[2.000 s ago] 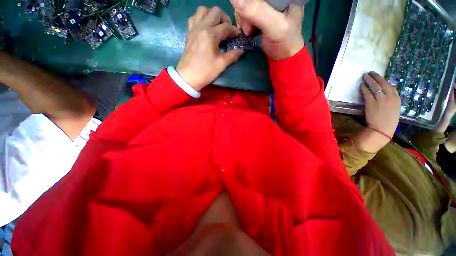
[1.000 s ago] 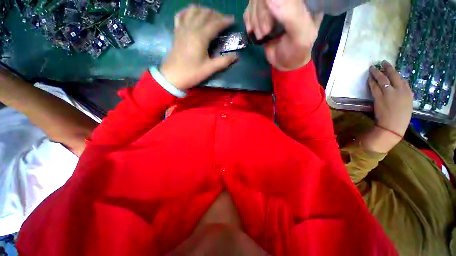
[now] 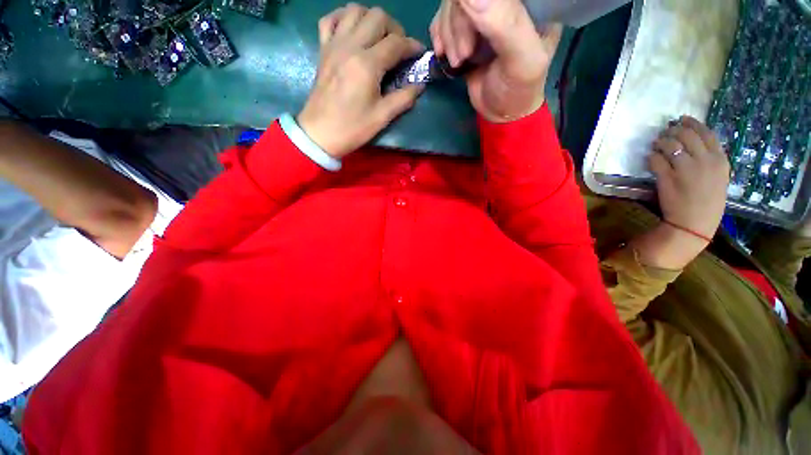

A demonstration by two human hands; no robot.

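Note:
My left hand (image 3: 356, 75), with a pale band at the wrist, holds a small dark circuit board (image 3: 414, 71) with silver parts between thumb and fingers at the bench edge. My right hand (image 3: 502, 58) grips a grey hand power tool (image 3: 578, 9), whose body runs out past the top edge of the view. The tool's narrow black front end (image 3: 447, 67) is at the board's right end; whether it touches is hidden by my fingers.
A pile of boards (image 3: 133, 35) lies on the green bench (image 3: 267, 80) at upper left. At right is a metal tray (image 3: 614, 182) with a stained pale liner (image 3: 680, 53) and rows of boards (image 3: 765, 115). A neighbour's hand (image 3: 692, 173) rests over it. Another person's arm (image 3: 80, 182) is at left.
Over the two seconds, the grey tool has come further into view at the right. My left fingers opened around the board, then closed on it again. The neighbour's hand shifted slightly right.

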